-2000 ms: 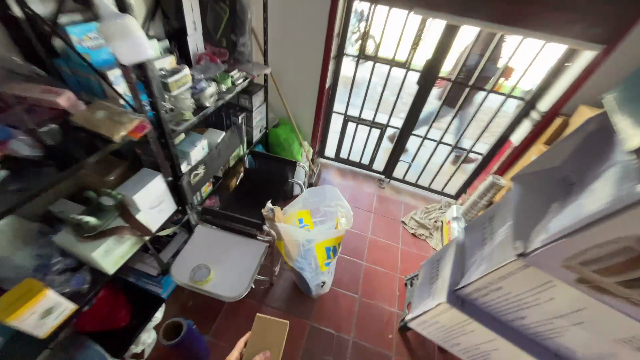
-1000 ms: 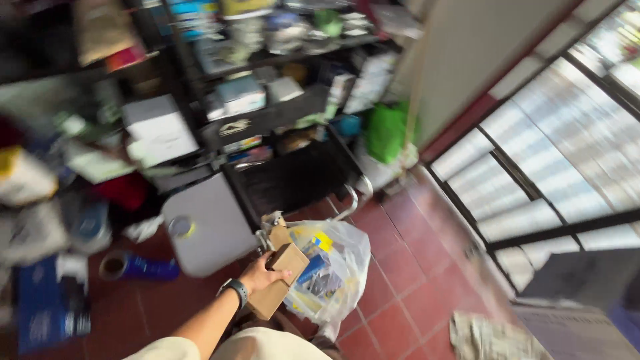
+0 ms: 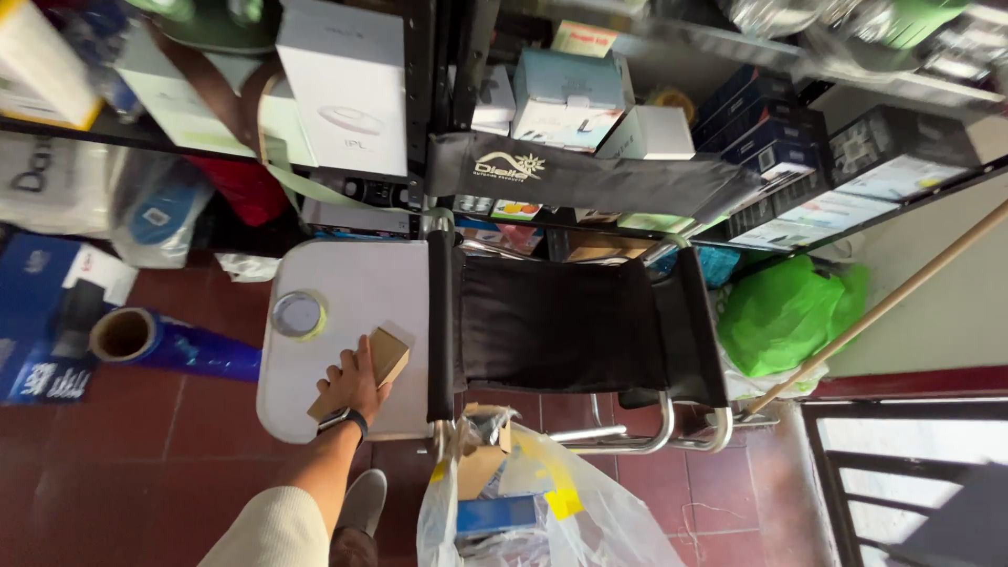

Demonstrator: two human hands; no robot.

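Note:
My left hand (image 3: 352, 384), with a dark watch on its wrist, lies over a small brown cardboard box (image 3: 387, 356) and grips it. The box is at the white side tray (image 3: 346, 272) of a black folding chair (image 3: 551, 323); whether it rests fully on the tray is unclear. A roll of tape (image 3: 299, 315) lies on the tray, up and left of my fingers. Below the chair's front edge, a clear plastic bag (image 3: 614, 512) holds an opened cardboard box (image 3: 482, 465) and a blue box (image 3: 498, 514). My right hand is out of view.
Metal shelves behind the chair carry many boxes, including a white one (image 3: 346, 94). A blue roll of film (image 3: 189, 342) and a blue box (image 3: 47, 315) are at the left. To the right are a green bag (image 3: 787, 315), a wooden pole (image 3: 890, 303) and a barred door (image 3: 890, 429).
My left hand and the cardboard box have moved from over the plastic bag to the chair's side tray. The view has swung toward the shelves.

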